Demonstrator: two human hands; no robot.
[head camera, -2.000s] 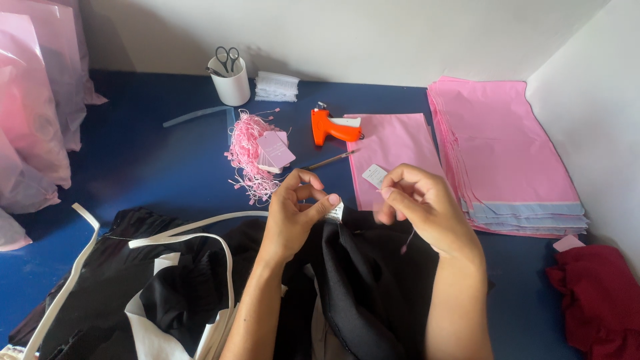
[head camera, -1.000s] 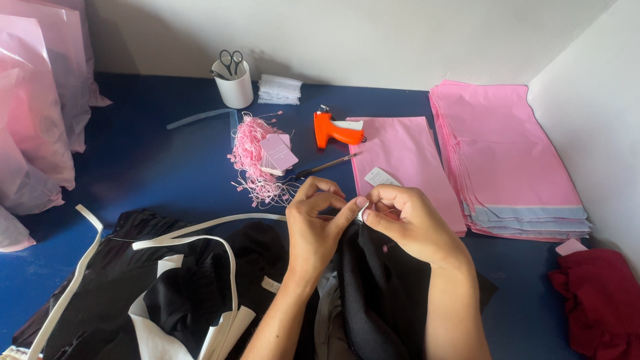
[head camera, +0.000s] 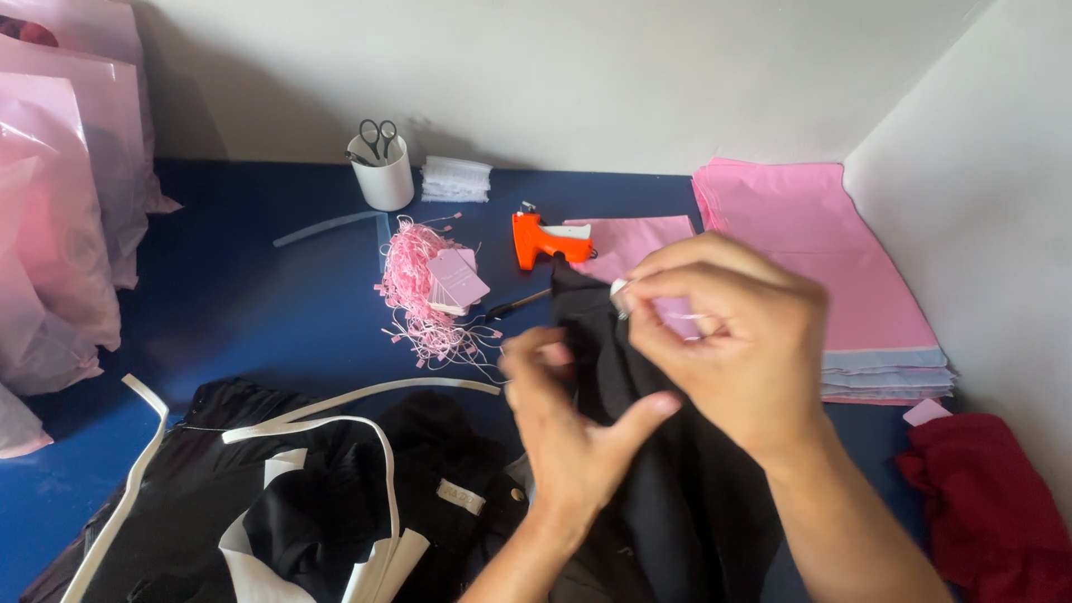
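Note:
My right hand (head camera: 729, 327) pinches the small white label (head camera: 620, 289) at the top edge of a black garment (head camera: 603, 335) and lifts the fabric. A pale string shows at its curled fingers, and a pink surface shows just behind them. My left hand (head camera: 569, 427), blurred, is spread in front of the garment with thumb and fingers apart, nothing seen between them. Behind lies an orange tagging gun (head camera: 548, 241), left of my right hand. Pink strings (head camera: 414, 276) with a pink hang tag (head camera: 458, 278) on top are heaped to its left.
A white cup (head camera: 385, 176) holds scissors (head camera: 377, 138), beside folded white material (head camera: 456, 180). Pink bags (head camera: 796, 251) are stacked at the right, above a dark red garment (head camera: 980, 502). Black clothing (head camera: 193, 502) with white straps (head camera: 377, 389) lies front left; filled pink bags (head camera: 50, 234) stand far left.
My left hand has let go of the garment's edge and moved down. My right hand has raised that edge, with the black fabric now stretched up toward the tagging gun.

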